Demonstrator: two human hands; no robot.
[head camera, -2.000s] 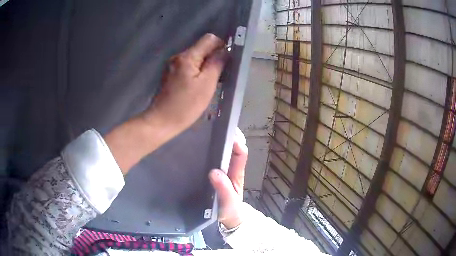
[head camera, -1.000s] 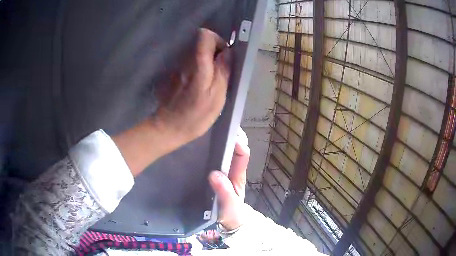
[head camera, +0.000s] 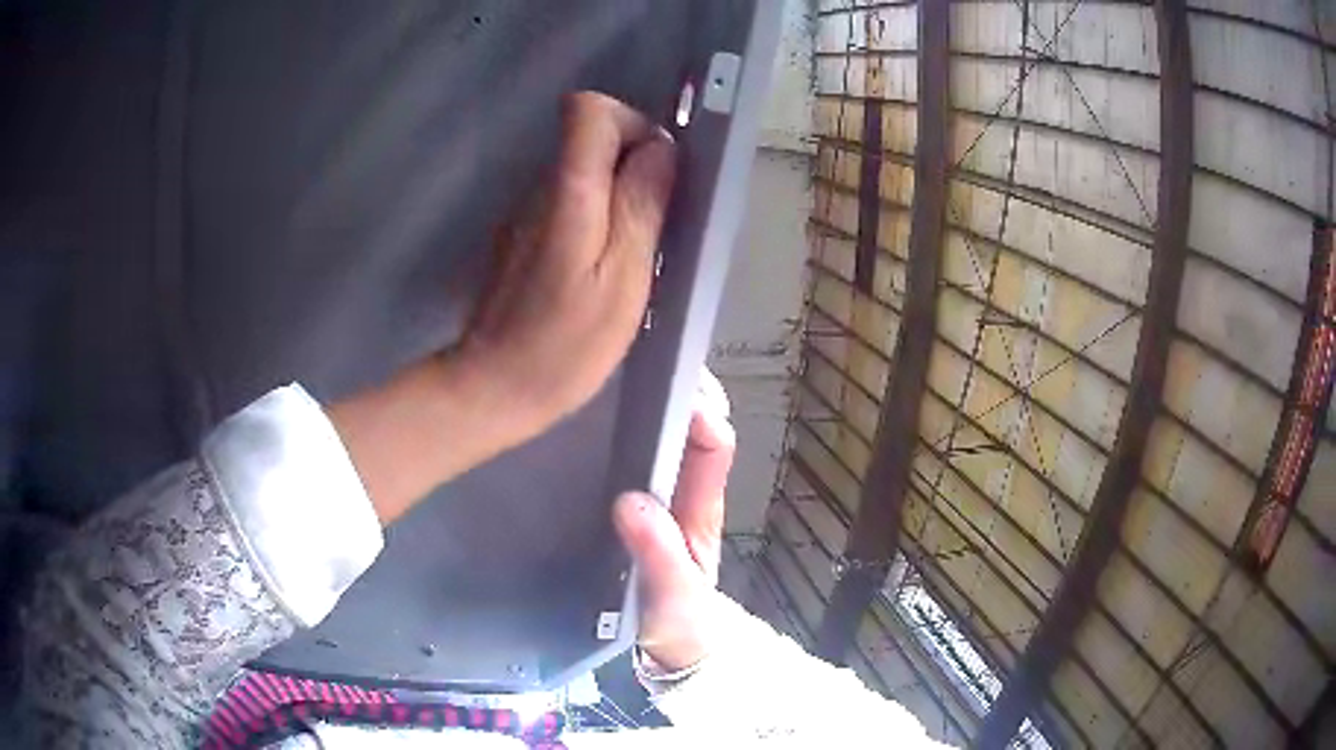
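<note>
A large grey sheet-metal panel (head camera: 498, 542) with a folded flange fills the left and centre. A pale tab with a hole (head camera: 721, 84) is at the flange's top, and a smaller tab (head camera: 608, 626) is near the lower corner. My left hand (head camera: 564, 264) is bare, its fingers curled together against the inner side by the flange, just below a bright slot (head camera: 684, 104). Whether it pinches something small is hidden. My right hand (head camera: 678, 550) grips the flange low down, thumb on the inner side, fingers around the outside.
A high wall of pale, yellowed panels (head camera: 1084, 352) with dark curved beams fills the right side. A pink and black striped cloth (head camera: 366, 706) shows below the panel's lower edge. The far left is dark.
My left hand first moved slightly along the flange, and its fingertips now sit a little lower, leaving the bright slot uncovered. The panel has tilted slightly. My right hand keeps its grip.
</note>
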